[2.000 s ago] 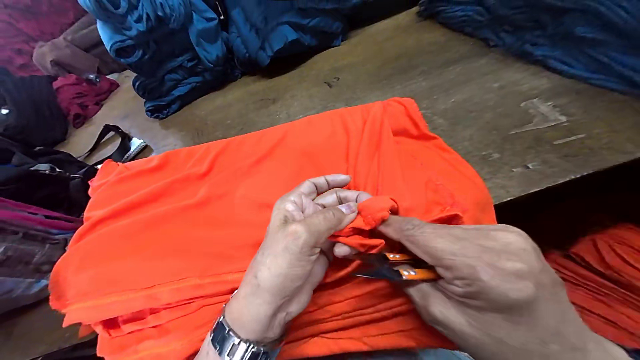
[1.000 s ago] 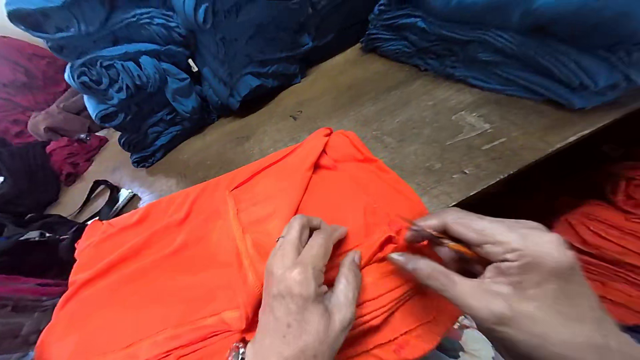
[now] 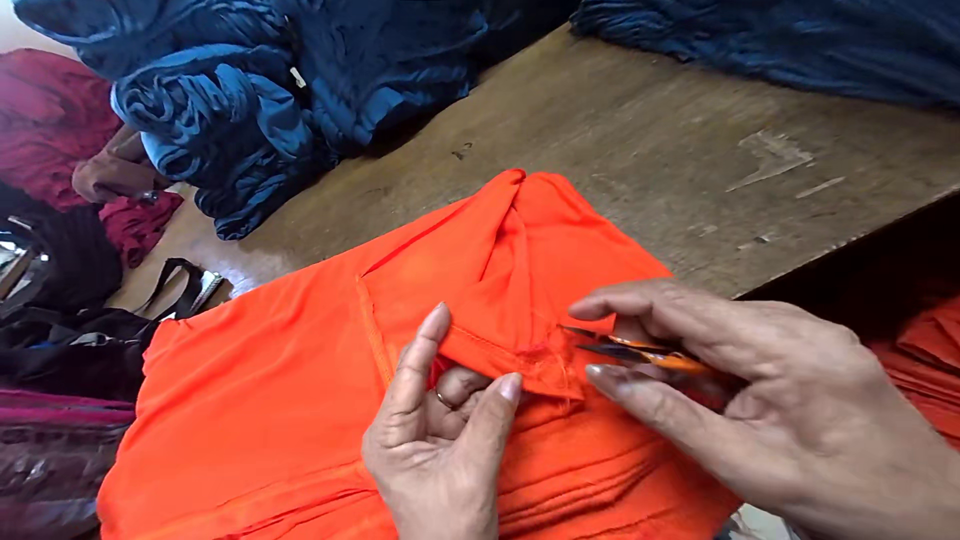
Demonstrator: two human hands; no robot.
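A stack of folded orange garments [image 3: 255,405] lies on the wooden table. My left hand [image 3: 450,427] holds up a hemmed corner [image 3: 495,356] of the top orange garment between thumb and fingers, palm side showing. Loose threads [image 3: 551,367] hang at that corner. In my right hand [image 3: 720,382] is a pair of small thread snips [image 3: 637,354] with orange handles; their dark blades are parted and point left at the loose threads. Part of the snips is hidden by my right fingers.
Rolled and folded blue garments [image 3: 217,112] stand at the back left, with another blue pile [image 3: 787,45] at the back right. Maroon [image 3: 45,120] and black cloth [image 3: 60,247] lie at the far left. The table edge [image 3: 847,244] runs along the right, beside more orange cloth [image 3: 930,367].
The top garment, folded flatter two seconds ago, has its hem turned up. My left hand, palm down on the cloth a second ago, has turned over and raised the corner. The snips stay in my right hand.
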